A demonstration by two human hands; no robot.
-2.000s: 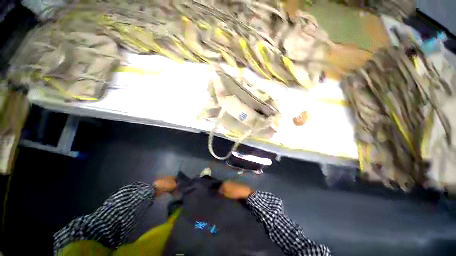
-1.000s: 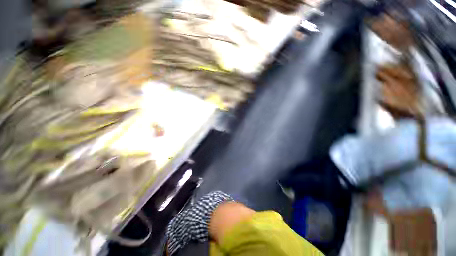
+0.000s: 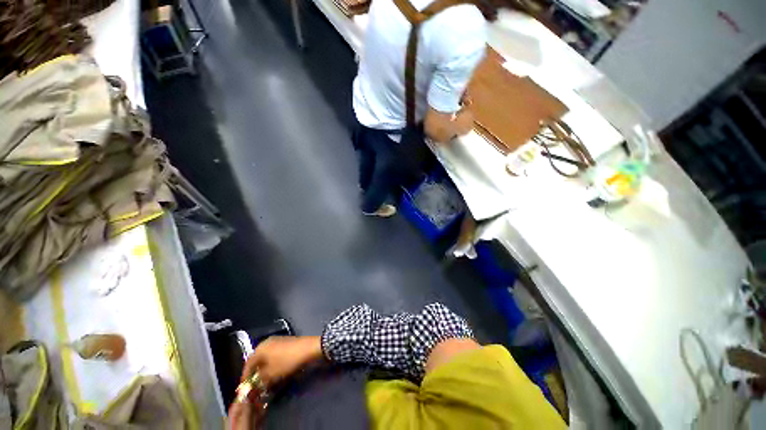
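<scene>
My right hand (image 3: 281, 359) is at the lower left of centre, its checked sleeve crossing in front of me. Its fingertips are closed around a small shiny yellow-white thing (image 3: 249, 387), too blurred to name. My left hand (image 3: 242, 413) is just below, cut by the bottom edge; its fingers are unclear. A tan eraser-like lump (image 3: 102, 346) lies on the white left table (image 3: 118, 294). Part of a beige bag (image 3: 144, 406) lies at that table's near end. A large heap of beige bags with yellow edges (image 3: 80, 180) lies farther along it.
A grey-floored aisle (image 3: 285, 185) runs between tables. A person in a light shirt (image 3: 395, 67) stands at the right-hand white table (image 3: 605, 277), by brown panels (image 3: 512, 99) and brown straps (image 3: 564, 151). A blue bin (image 3: 434, 206) is on the floor. Pale loop handles (image 3: 701, 357) show at far right.
The view has swung right, bringing the aisle, the person and the other table in. Both hands were low in front of the apron; they now show at lower left, close together.
</scene>
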